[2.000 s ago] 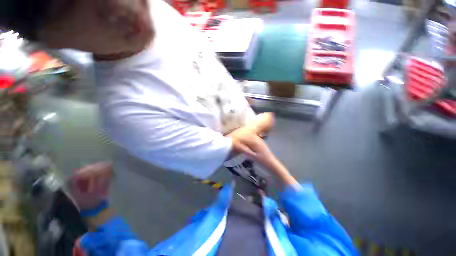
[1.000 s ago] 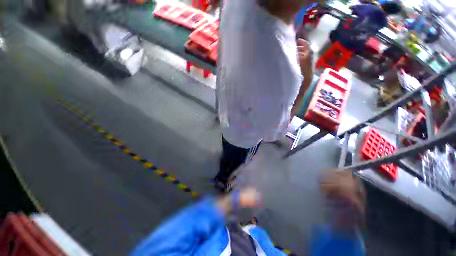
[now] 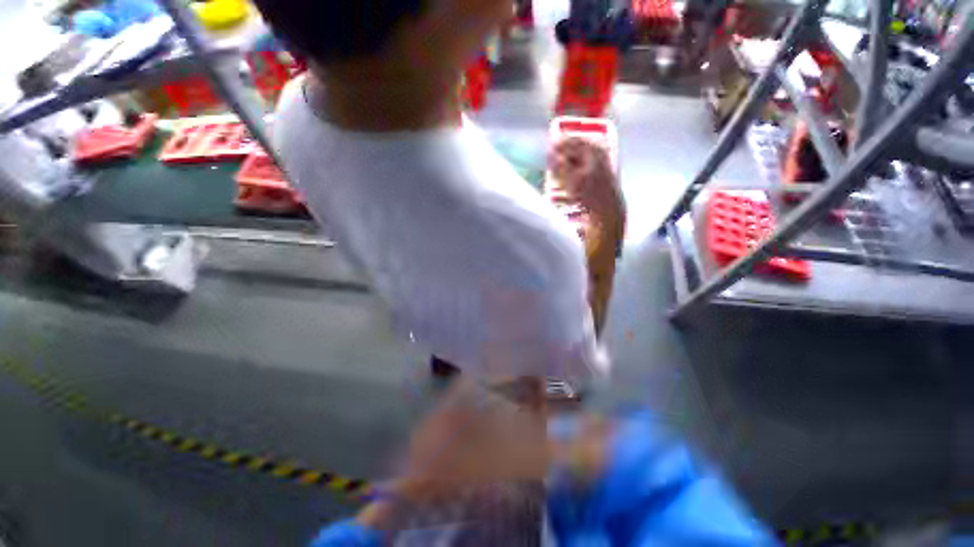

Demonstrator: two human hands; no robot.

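Observation:
My left hand (image 3: pixel 459 443) is low in the middle of the view, strongly blurred, with a blue sleeve end below its wrist. My right hand (image 3: pixel 582 443) is just right of it, also blurred, at the end of a blue sleeve. The hands are close together or overlap; whether they touch is unclear. No held object can be made out, and the fingers are too smeared to read. A person in a white shirt (image 3: pixel 449 235) stands right in front of me, one arm over a red tray (image 3: pixel 583 126) on a bench.
A green-topped bench (image 3: pixel 128 198) at left bears red trays (image 3: pixel 203 141). A white bag or bin (image 3: pixel 160 260) is below it. Grey metal rails (image 3: pixel 812 198) cross the right side, with a red grid tray (image 3: pixel 739 228) behind. Yellow-black tape (image 3: pixel 230 449) runs along the floor.
The view has swung. The person now appears larger and nearer, arm over the red tray. My hands, apart one second ago, are now close together in the middle.

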